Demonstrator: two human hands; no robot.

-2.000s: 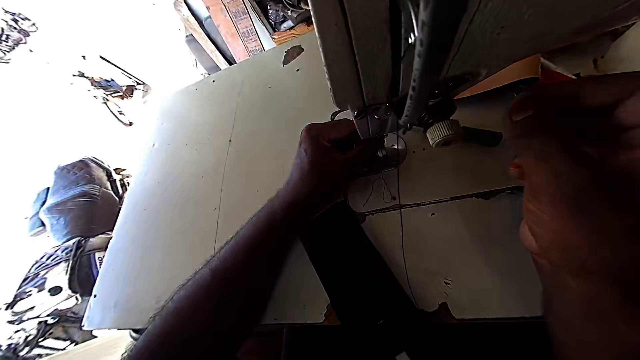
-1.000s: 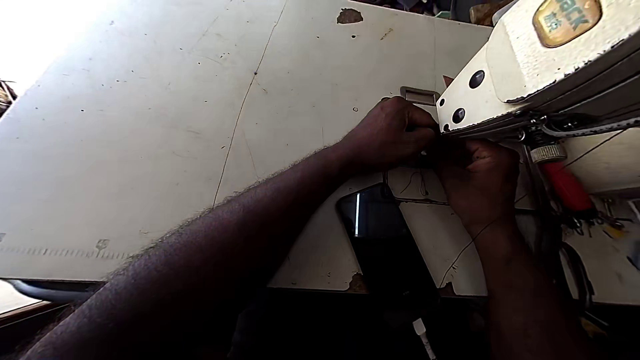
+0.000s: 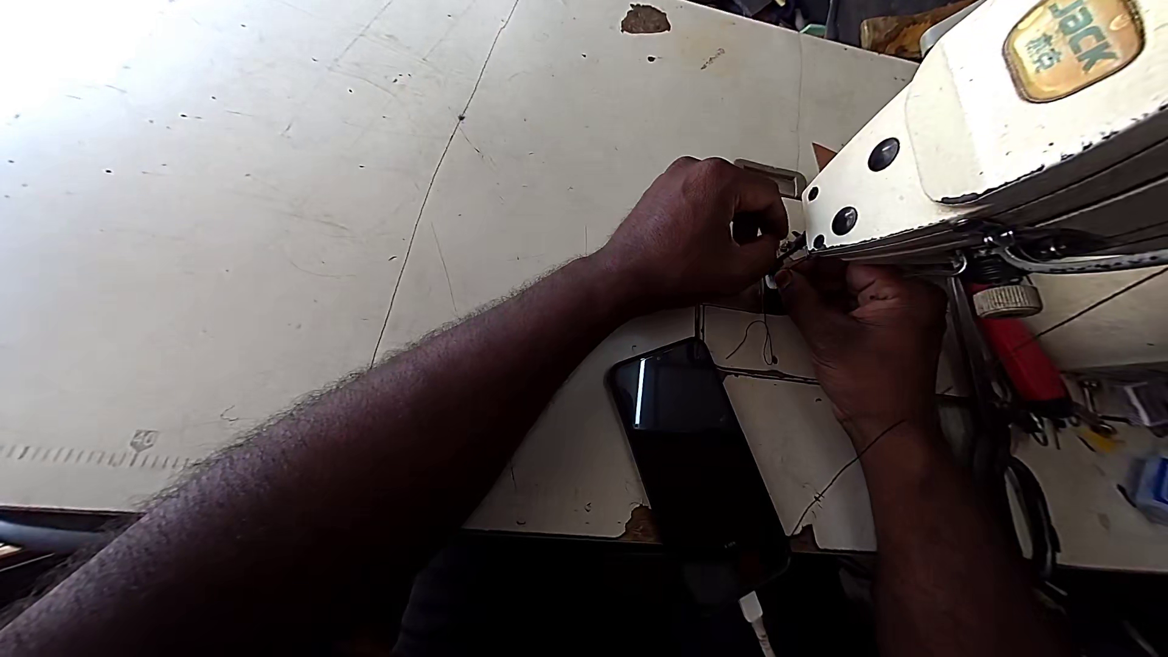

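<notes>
The white head of a Jack sewing machine (image 3: 967, 128) reaches in from the upper right. Just left of its lower end is my left hand (image 3: 703, 228), its thumb and forefinger bent toward each other in a ring at the needle area. My right hand (image 3: 867, 338) comes from below, fingertips close to those of the left, partly under the machine head. Whether either hand pinches the thread cannot be made out. Dark thread (image 3: 766, 342) hangs in a loop below the fingertips, and another strand crosses my right wrist. The needle and presser foot are hidden.
A black smartphone (image 3: 703, 456) lies at the table's front edge with a white cable plug (image 3: 753, 607) by its lower end. A red-handled tool (image 3: 1022, 360) is behind the right hand. Small items, including a blue box (image 3: 1152, 488), lie at the right. The white tabletop (image 3: 274, 228) has chipped spots.
My right hand, apart at the right two seconds ago, has come in beside the left at the needle area. The view has shifted strongly since then.
</notes>
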